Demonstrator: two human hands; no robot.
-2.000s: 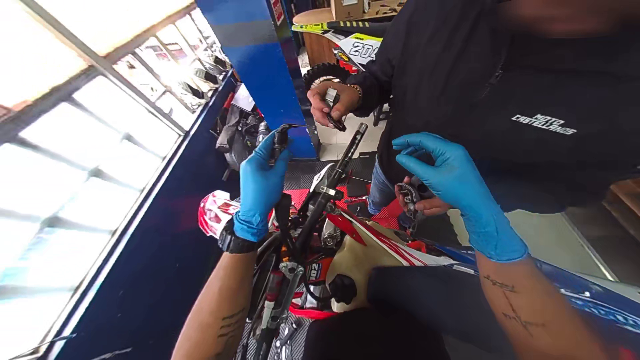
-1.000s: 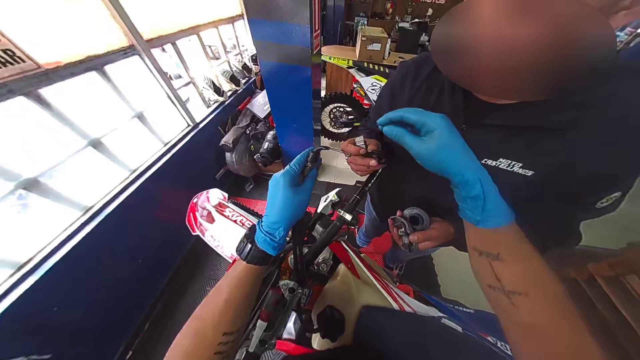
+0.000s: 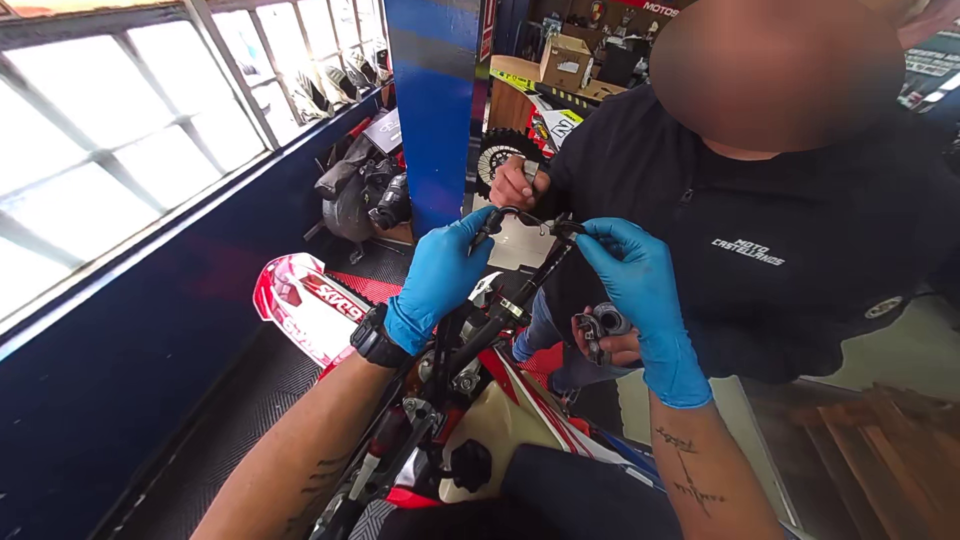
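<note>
My left hand point(image 3: 444, 281), in a blue glove, grips the black sleeve of a control cable point(image 3: 508, 213) above the dirt bike's handlebar point(image 3: 491, 328). The cable curves across to a small black fitting point(image 3: 564, 227), pinched between the thumb and fingers of my right hand point(image 3: 637, 274), gloved as well. Thin bare wire seems to show between the two hands. Opposite me a person in a dark top holds a small metallic piece in one hand point(image 3: 520, 182). Their other hand holds a grey and black throttle housing point(image 3: 604, 324), lower down beside my right wrist.
Below my arms lie the bike's cream fuel tank point(image 3: 499, 420), its black seat point(image 3: 577, 487) and its red and white front fender point(image 3: 307, 307). A blue pillar point(image 3: 435, 112) stands ahead, with gear heaped beside it. Another dirt bike's wheel point(image 3: 499, 161) is behind the person.
My right hand has come down and taken hold of the black fitting, which the other person's hand was near one second ago. That person's hand has drawn back. The view has shifted.
</note>
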